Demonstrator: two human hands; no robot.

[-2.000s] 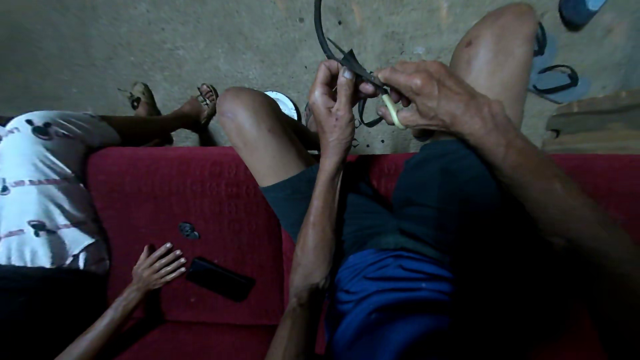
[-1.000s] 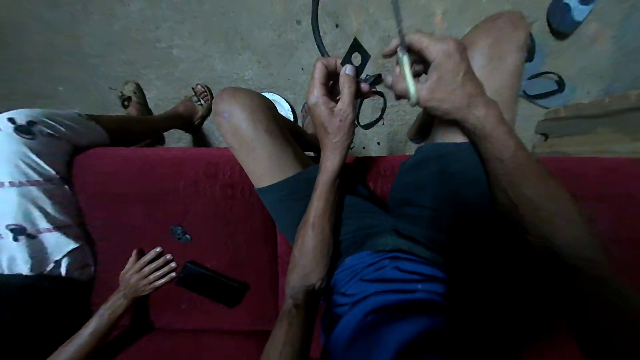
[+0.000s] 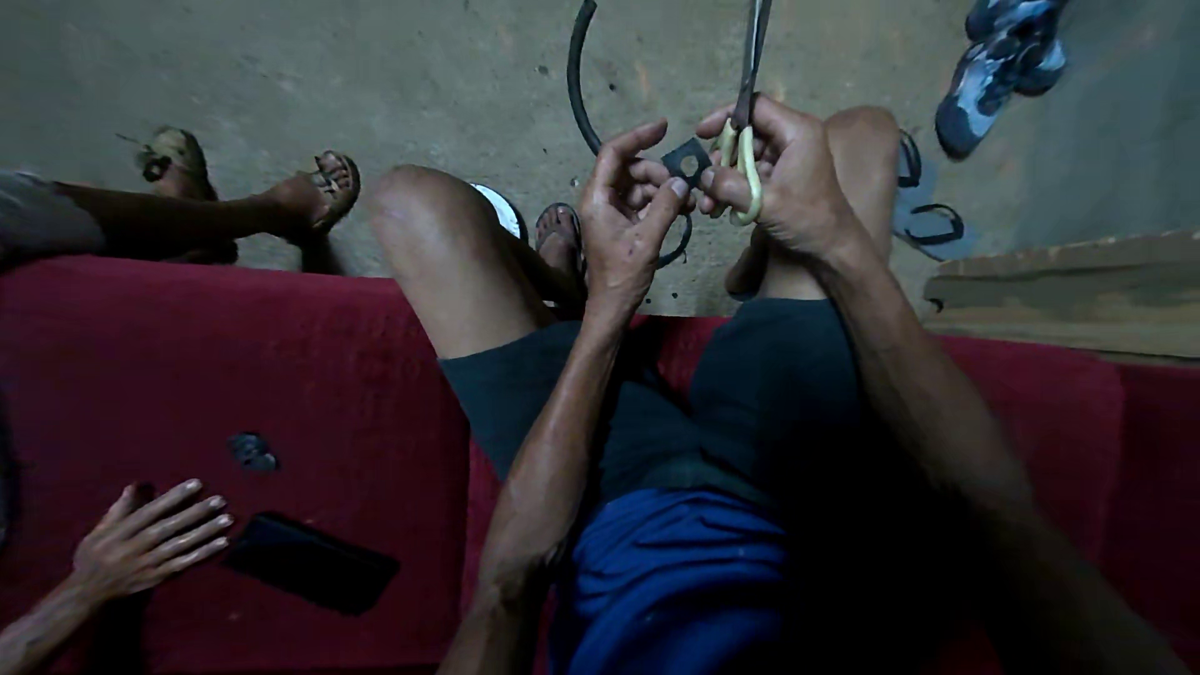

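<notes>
Between my two hands is a small dark square piece point(image 3: 687, 161) with a round hole in it, its material not clear. The fingertips of my left hand point(image 3: 628, 211) hold its lower left side. My right hand point(image 3: 783, 173) has its thumb at the piece's right edge and also holds scissors point(image 3: 748, 112) with pale yellow handles, blades pointing away from me. A dark, curved strip or hose point(image 3: 579, 80) runs behind my left hand, and a thin dark loop point(image 3: 677, 246) shows below the hands.
Another person's hand point(image 3: 155, 539) rests on the red couch point(image 3: 366, 375) beside a black phone-like object point(image 3: 312, 562) and a small dark item point(image 3: 253, 452). Their sandaled feet are at left. Flip-flops point(image 3: 933, 225) and patterned blue objects point(image 3: 1003, 70) lie on the floor, near a wooden board point(image 3: 1069, 291).
The holed piece, raised above my left fingers a second ago, now sits between both hands. My right hand has come closer to my left, and the scissors have swung from lying low to pointing away.
</notes>
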